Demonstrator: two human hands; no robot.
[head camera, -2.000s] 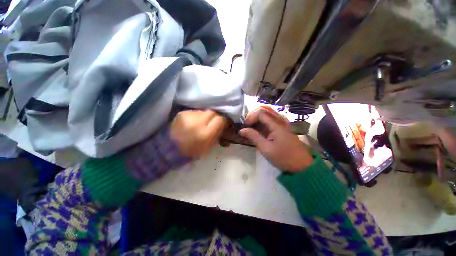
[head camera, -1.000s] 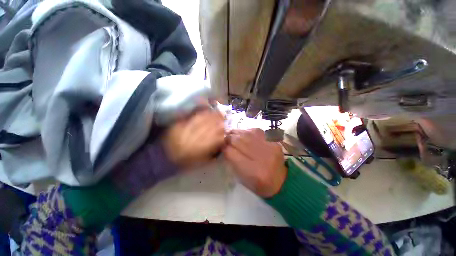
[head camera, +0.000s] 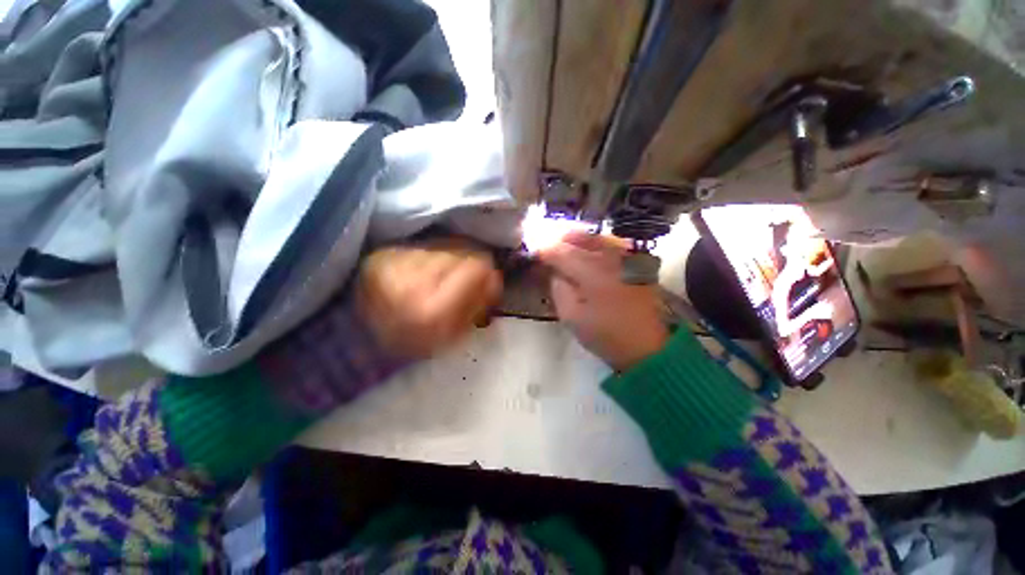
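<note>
A light grey garment (head camera: 214, 169) with dark grey panels lies in a loose heap on the left of the table. Its narrow end (head camera: 444, 180) reaches right to the needle area under the bright lamp. My left hand (head camera: 433, 298), blurred, is curled at the lower edge of this narrow end, and its fingertips are hard to make out. My right hand (head camera: 601, 294) has its fingers at the cloth's tip beside the presser foot (head camera: 641, 230) of the sewing machine (head camera: 764, 124). The exact grip of the fingers is hidden by glare.
A smartphone (head camera: 792, 298) with a lit screen leans right of the needle, with teal-handled snips (head camera: 747, 365) beside it. A yellowish brush (head camera: 969, 395) lies at the right table edge. The table's front edge (head camera: 540, 469) curves below my forearms. Blue and grey cloth shows below left.
Since one second ago my hands have moved apart slightly, and my right hand has shifted up and right toward the presser foot. The whole view has shifted a little. The cloth heap keeps its shape.
</note>
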